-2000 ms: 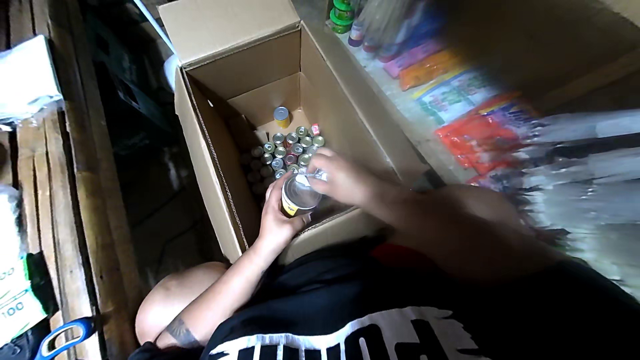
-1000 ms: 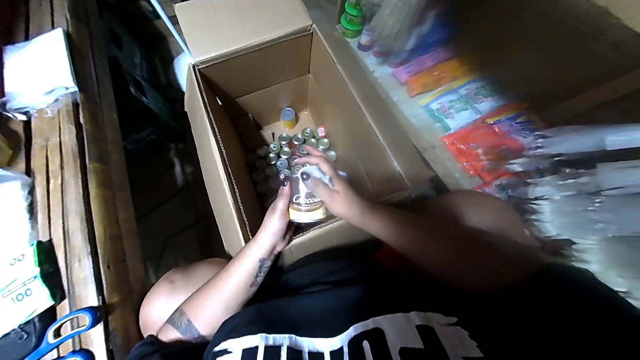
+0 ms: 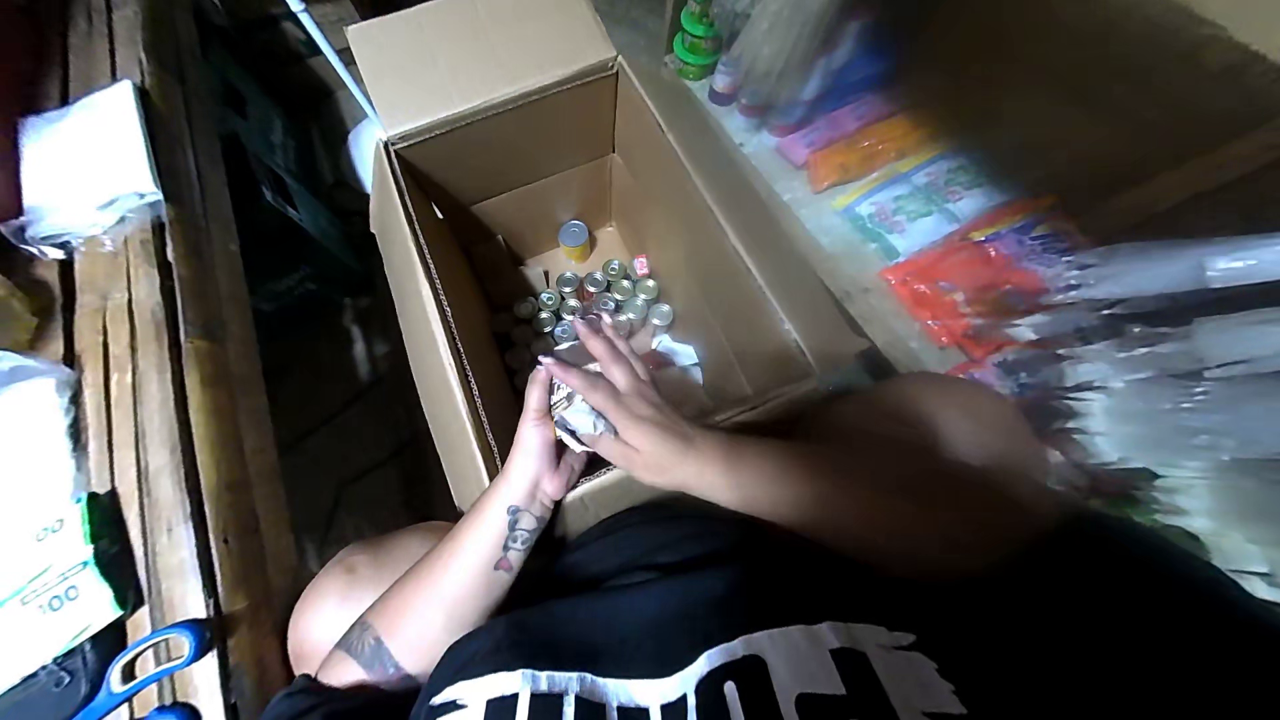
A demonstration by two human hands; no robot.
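My left hand (image 3: 545,445) holds a labelled can (image 3: 568,395) from its left side, over the near end of an open cardboard box (image 3: 700,210). Across the can's near side lies my right hand (image 3: 635,415), fingers spread, pressing a crumpled white wipe or paper (image 3: 582,418) against it. Most of the can is hidden by the hands. Inside the box stand several small metal cans (image 3: 622,290) in a group, with a taller yellow can (image 3: 574,241) beyond them. A small red packet (image 3: 641,265) and a piece of white paper (image 3: 678,352) are beside the group.
A slatted wooden bench (image 3: 180,400) runs along the left, bearing blue-handled scissors (image 3: 150,665), a plastic-wrapped white pack (image 3: 85,160) and a white-and-green package (image 3: 50,560). Colourful plastic packets (image 3: 965,280) lie right of the box, near green-lidded containers (image 3: 697,42). Blurred clear plastic packs (image 3: 1180,400) stand at far right.
The can was upright with its lid showing two seconds ago, then its label faced the camera; now the hands cover most of it. My right hand has moved from its top to its side.
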